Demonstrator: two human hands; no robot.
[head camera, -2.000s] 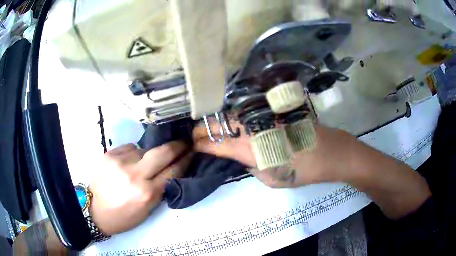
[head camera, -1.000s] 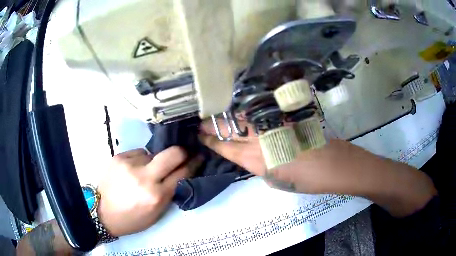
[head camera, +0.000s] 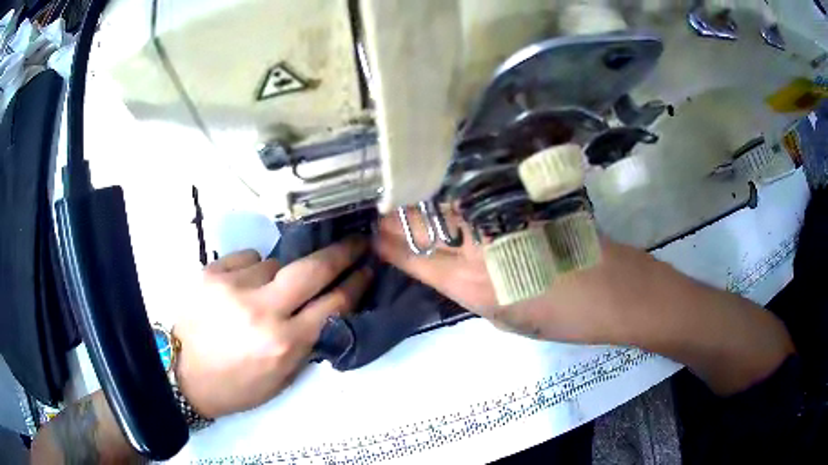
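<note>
A dark cloth panel (head camera: 386, 318) lies bunched on the white table under the cream sewing machine head (head camera: 272, 54). My left hand (head camera: 263, 327), with a blue-faced watch at the wrist, is on the panel's left part, fingers bent over the cloth. My right hand (head camera: 472, 277) reaches in from the right behind the ribbed tension knobs (head camera: 519, 265), its fingers on the cloth and partly hidden by the wire thread guides (head camera: 427, 227). The needle area is hidden behind the machine head and cloth. Whether the fingers pinch the cloth is hard to tell.
A black rod-like handle (head camera: 118, 318) crosses in front of my left forearm. Black cloth pieces (head camera: 32, 236) hang or lie at the far left. The white table (head camera: 436, 390) has a printed ruler-like strip near its front edge. Grey cloth shows at the bottom right.
The machine and table have shifted slightly right in the view. My left fingers have spread a little and lie further over the cloth toward the machine. My right hand stays behind the knobs.
</note>
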